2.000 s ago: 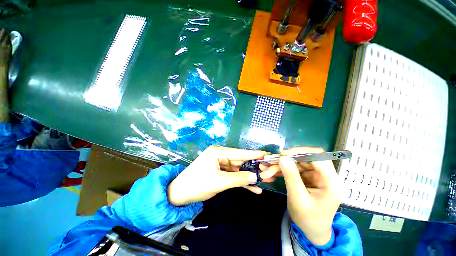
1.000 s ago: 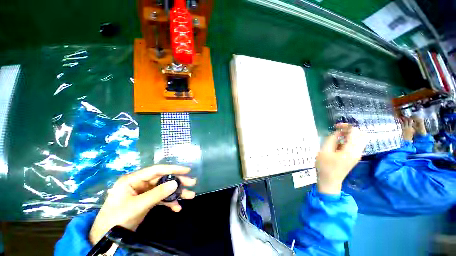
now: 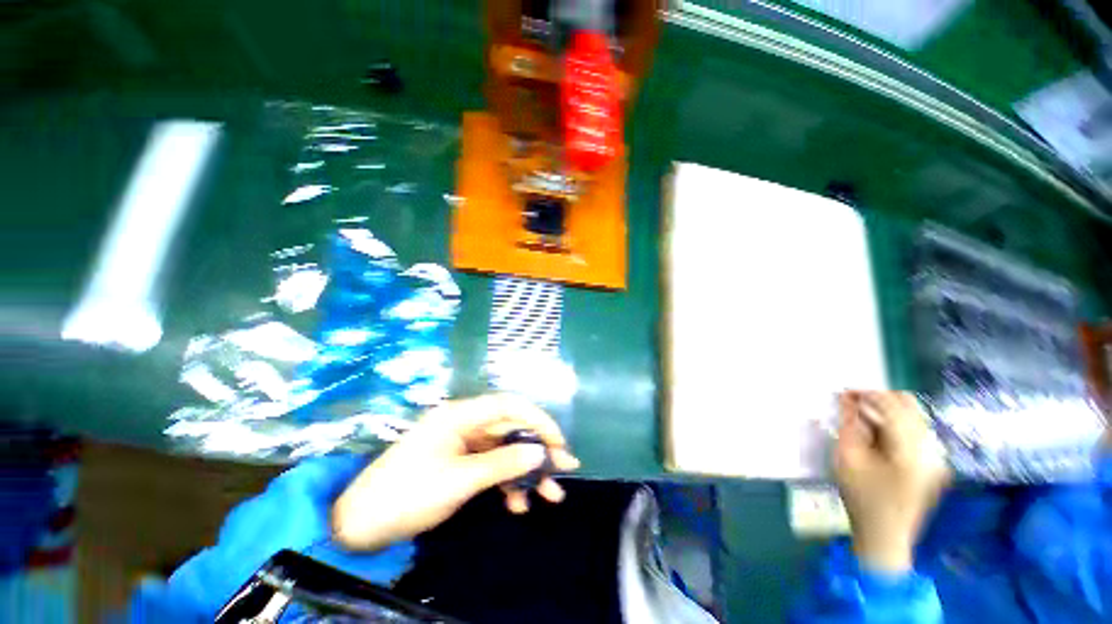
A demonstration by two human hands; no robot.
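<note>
The frame is blurred. My left hand [image 3: 445,473] holds a small black housing [image 3: 524,444] between thumb and fingers, below the grid-patterned sheet. My right hand [image 3: 888,469] is at the lower right corner of the white foam tray [image 3: 774,317], with its fingers bent together. Blur hides whether anything is between those fingertips. The toggle-clamp press jig [image 3: 476,232] stands beyond my left hand, with its red handle [image 3: 590,104] and a black nest [image 3: 544,216] on the orange base.
A clear plastic bag with a blue patch [image 3: 354,329] lies left of the jig. A white strip [image 3: 144,232] lies farther left. The grid sheet [image 3: 524,319] is below the jig. A clear blister tray [image 3: 994,329] and another person's blue sleeve [image 3: 1067,530] are at the right. A metal rail runs behind.
The view has swung right, then partly back left. My right hand has left the housing, reached to the blister tray, and is now at the foam tray's corner. My left hand keeps the housing.
</note>
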